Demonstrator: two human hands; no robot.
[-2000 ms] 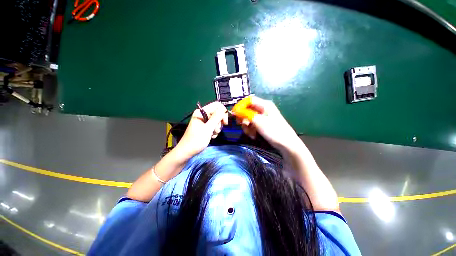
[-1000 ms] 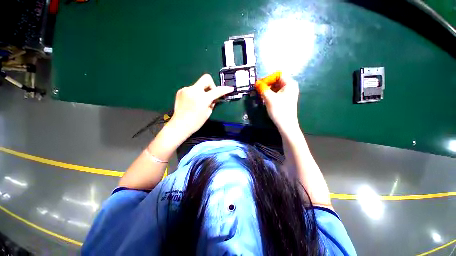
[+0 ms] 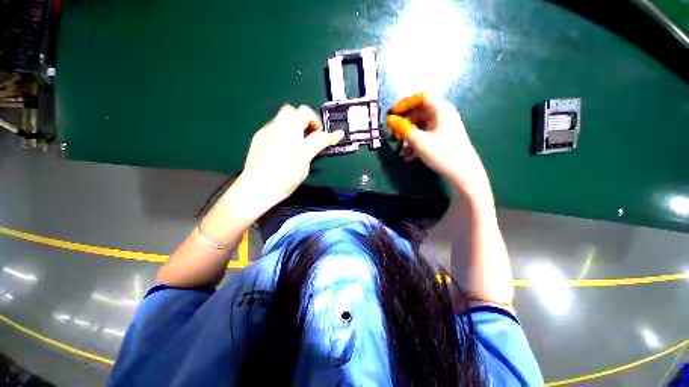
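Observation:
A grey-black housing (image 3: 369, 72) with a rectangular opening in its upper part lies on the green bench before me. Its terminal section (image 3: 359, 121), with dark and pale blocks, is nearest me. My left hand (image 3: 283, 150) has thumb and fingertips at the left lower edge of this section; whether it grips the housing or a cable end is too small to tell. My right hand (image 3: 434, 130), with orange finger cots, is just right of the housing, thumb and forefinger slightly apart, nothing visible between them. Thin black cable (image 3: 214, 195) hangs by the bench edge below my left forearm.
A shorter grey-black unit (image 3: 560, 125) with a window lies on the right of the green bench (image 3: 189, 83). A dark curved rail (image 3: 634, 41) runs across the upper right. Dark equipment stands at the far left. The front bench edge is close to my body.
Both hands have moved from the near bench edge up to the housing. Since one second ago, my right hand has drawn slightly away from its right edge and the orange fingers have parted.

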